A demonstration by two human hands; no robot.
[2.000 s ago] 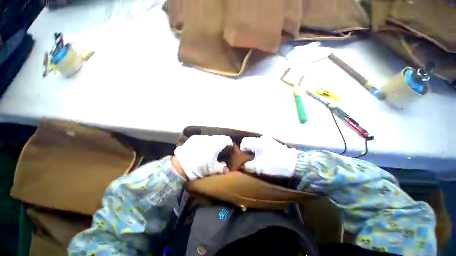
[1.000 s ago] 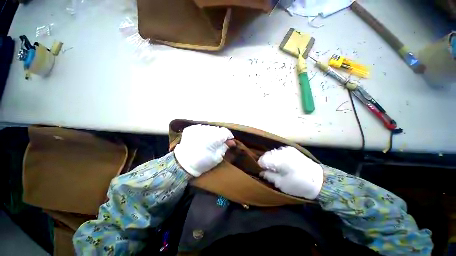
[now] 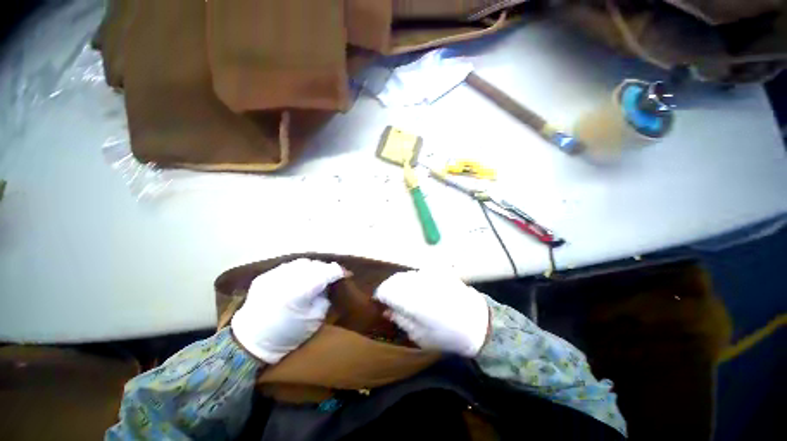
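A brown handbag (image 3: 345,362) lies open at the table's front edge against the dark apron, its mouth facing up. My left hand (image 3: 289,308), in a white glove, is at the left part of the mouth with its fingertips closed on the brown lining (image 3: 355,301). My right hand (image 3: 436,310), also gloved, is at the right part of the mouth, its fingertips at the lining's other side. The fingertips are partly hidden inside the bag, and the exact grip of the right hand is unclear.
On the white table (image 3: 259,220) lie a yellow block (image 3: 399,145), a green-handled tool (image 3: 423,215), a small yellow item (image 3: 470,170), a corded pen-like tool with red-handled snips (image 3: 535,228), a wooden-handled tool (image 3: 509,102) and a blue-topped pot (image 3: 643,112). Brown bags (image 3: 203,121) lie at the back left.
The view has turned right, so table items appear further left. My hands have moved closer together at the bag mouth, with the lining raised between them.
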